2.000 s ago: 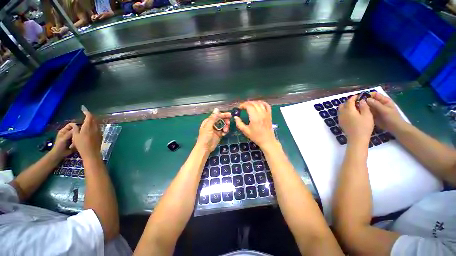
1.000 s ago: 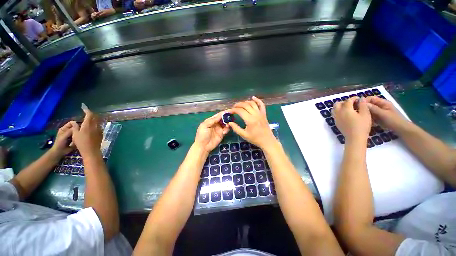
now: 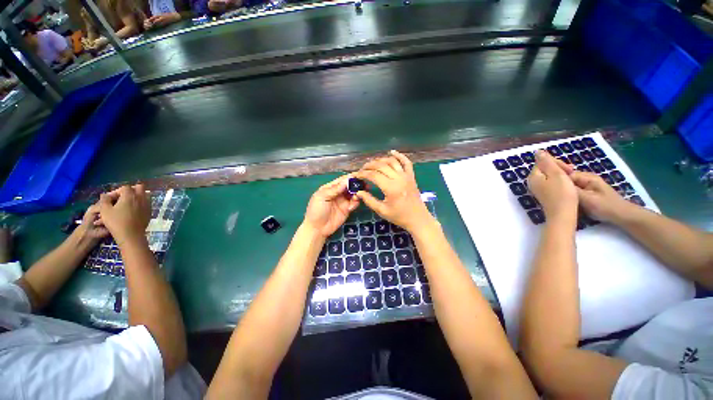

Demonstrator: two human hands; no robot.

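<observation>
My left hand (image 3: 331,205) and my right hand (image 3: 393,191) meet above the far edge of the clear carrier sheet. Between their fingertips they hold a small square unit (image 3: 356,185), its black face with a small pale centre mark turned up towards me. The clear carrier sheet (image 3: 367,319) lies under my forearms, with rows of black square face pieces (image 3: 370,262) on it. Its far part is partly hidden by my hands. Another small square unit (image 3: 270,224) with a pale edge lies loose on the green bench top, left of my left hand.
A neighbour's hands (image 3: 119,212) work over another clear sheet at left. At right, another person's hands (image 3: 564,187) are over a white backing sheet (image 3: 539,269) with black squares. A dark green conveyor belt (image 3: 375,101) runs beyond. Blue bins stand far left (image 3: 66,144) and far right (image 3: 643,58).
The black square piece in my right fingers has come onto the unit in my left hand, and my hands have closed together. The neighbours' hands have shifted slightly.
</observation>
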